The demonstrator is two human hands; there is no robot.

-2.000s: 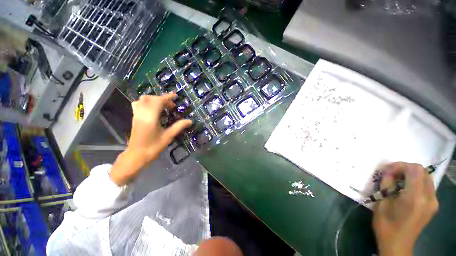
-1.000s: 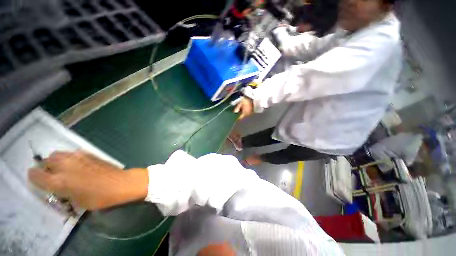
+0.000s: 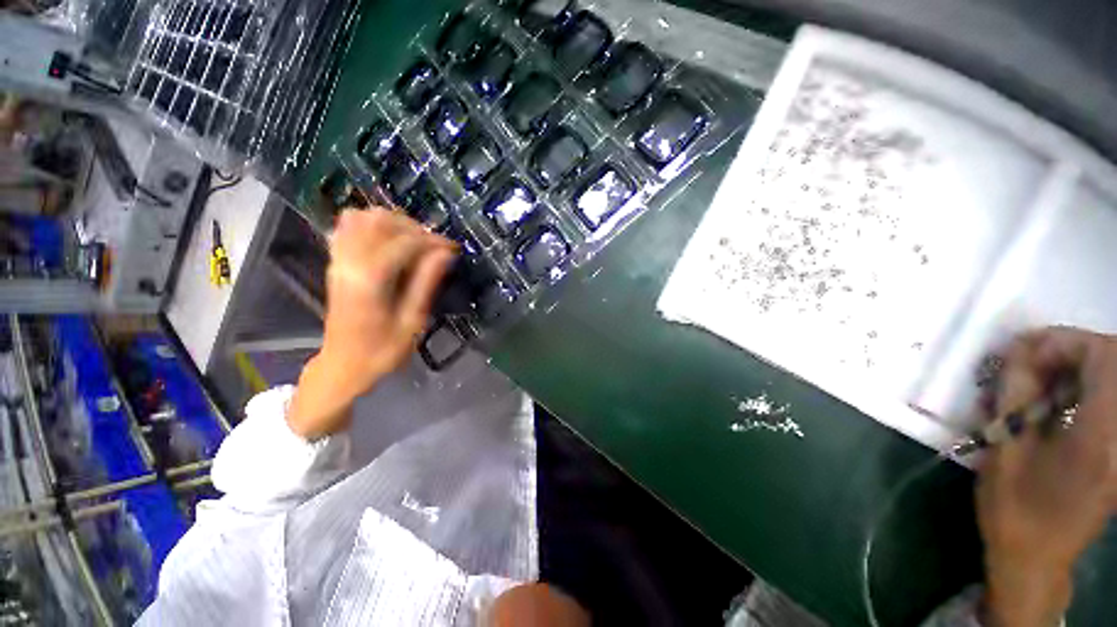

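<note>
A clear blister tray lies left of centre with rows of black rounded-square frames in its pockets. My left hand is over the tray's near left part, fingers drawn together; whether they pinch a frame is hidden. My right hand, blurred, is at the right edge over the white parts tray's near rim. It holds a banded vacuum pen, whose tip I cannot make out. The white parts tray carries many tiny dark specks.
A thin hose curves across the green bench at lower right. Silvery bits lie on the green surface below the parts tray. Stacked clear trays stand upper left. Yellow-handled pliers lie on a white surface at left.
The view has swung from the blue box and another person at the right back to the blister tray. Compared with the oldest frame, my left fingers are closer together. The pen is still in my right hand.
</note>
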